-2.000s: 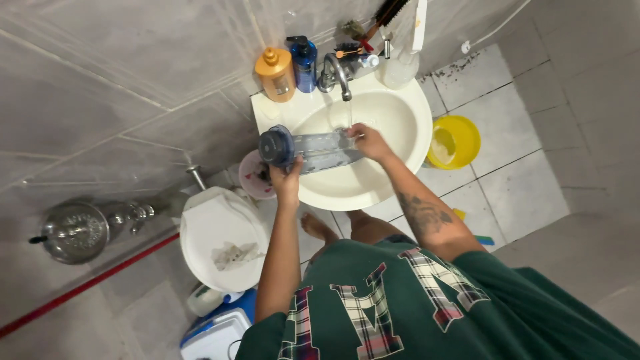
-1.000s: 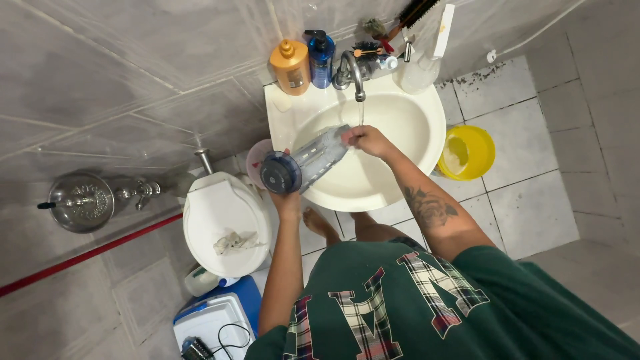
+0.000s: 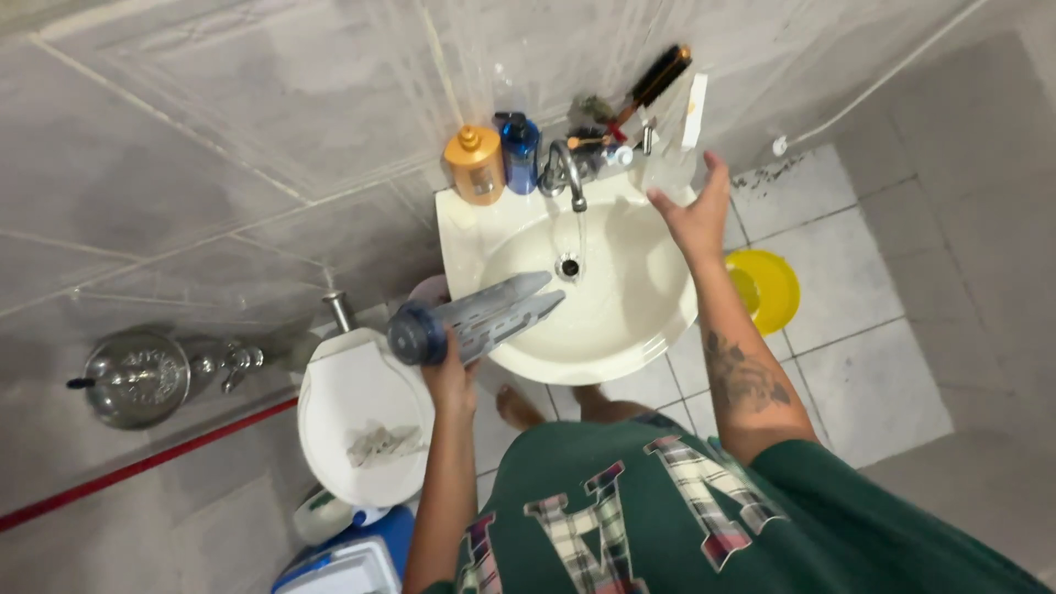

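My left hand (image 3: 452, 375) grips a grey slotted plastic piece with a dark blue round end (image 3: 487, 318), and holds it slanted over the left front rim of the white sink (image 3: 577, 371). Its two long prongs point toward the drain. My right hand (image 3: 697, 206) is empty, thumb and fingers apart, beside a clear spray bottle (image 3: 670, 169) at the sink's back right corner; whether it touches the bottle I cannot tell. A thin stream of water falls from the chrome faucet (image 3: 565, 177) into the basin.
Behind the sink stand an orange pump bottle (image 3: 476, 169), a blue pump bottle (image 3: 520, 153) and a round hairbrush (image 3: 660, 76). A yellow bucket (image 3: 780, 293) is on the tiled floor at right. At left are a white toilet lid (image 3: 363, 412) and a blue-and-white container (image 3: 346, 569).
My right hand has left the far end of the grey piece and moved right and back, toward the spray bottle. My left hand still holds the piece by its blue end.
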